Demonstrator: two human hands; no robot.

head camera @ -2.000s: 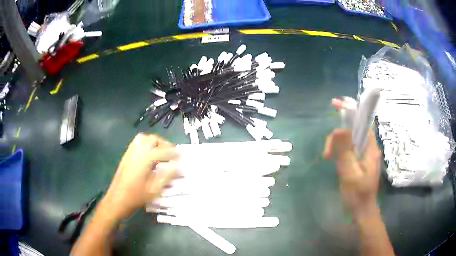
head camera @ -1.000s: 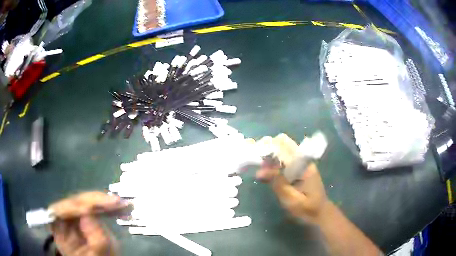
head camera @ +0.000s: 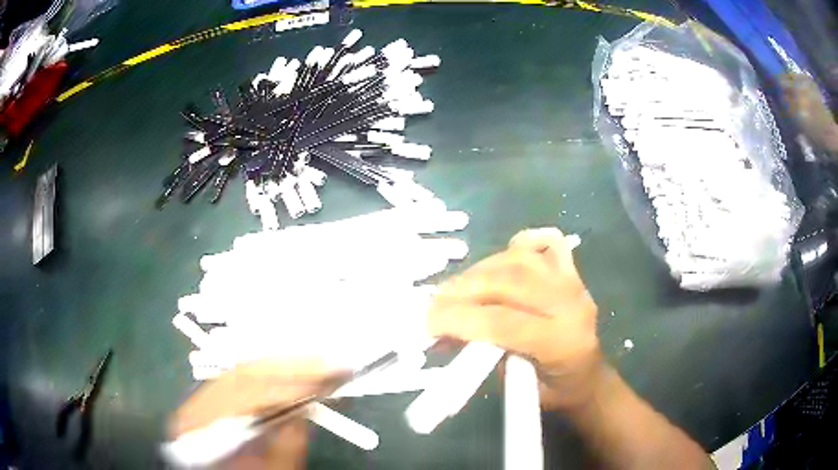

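My left hand (head camera: pixel 266 404) is at the lower left, blurred, closed around a thin dark inner assembly with a white end piece (head camera: pixel 213 442). Its dark strip points right, to the mouth of a white tube; whether it is inside is unclear. My right hand (head camera: pixel 524 307) is right of the tube row, closed on several white tubes (head camera: pixel 457 386) that fan out below it. A glaring row of white tubes (head camera: pixel 312 275) lies flat between and behind the hands. Dark inner assemblies with white ends (head camera: pixel 303 119) lie piled beyond the row.
A clear plastic bag packed with white parts (head camera: pixel 707 174) lies at right. A grey metal bar (head camera: pixel 44 216) and pliers (head camera: pixel 84 399) lie at left. A red container (head camera: pixel 32 99) is at upper left. Yellow-and-black tape (head camera: pixel 175 48) crosses the far side. Part of an arm shows at far right.
My left hand has moved right with the dark assembly, close to my right hand. My right hand has turned, and its tubes now fan toward me. The view has shifted.
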